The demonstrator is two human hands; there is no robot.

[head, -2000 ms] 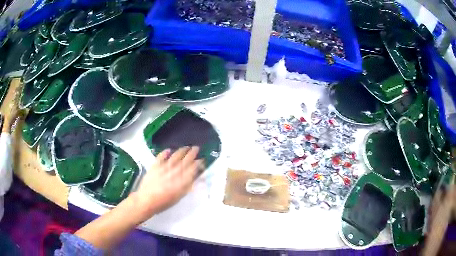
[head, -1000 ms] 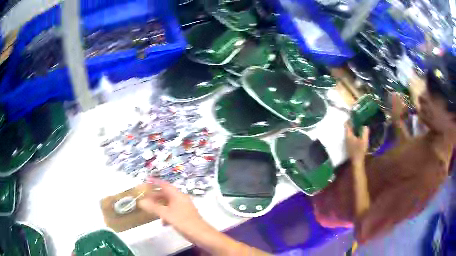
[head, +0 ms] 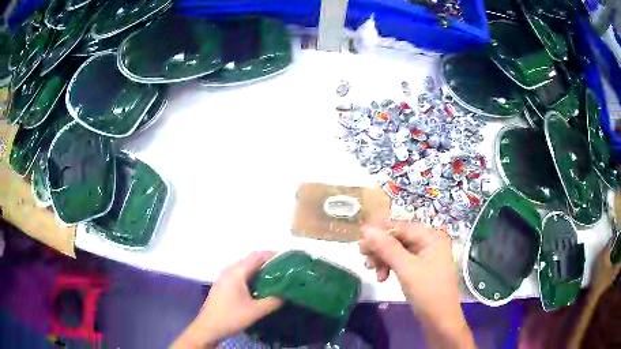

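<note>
A green housing (head: 306,290) is tilted at the table's front edge, over my lap. My left hand (head: 235,296) grips its left side, thumb on its face. My right hand (head: 415,255) is just right of the housing, fingers pinched together in front of the brown dish board (head: 310,211); a thin pale stick seems to be between the fingertips, mostly hidden. The small white dish (head: 342,206) stands on the board. The loose heap of silvery inserts (head: 415,150), some with red faces, lies behind my right hand.
Green housings are piled at the left (head: 82,170) and right (head: 507,245). A blue parts bin (head: 408,28) and a grey upright (head: 332,26) stand at the back. A cardboard sheet (head: 41,221) lies under the left pile. A red stool (head: 80,307) is on the floor.
The view swung right, then back. The housing that lay mid-table two seconds ago is gone from there, and my left hand holds one at the front edge. My right hand remains pinched near the dish board.
</note>
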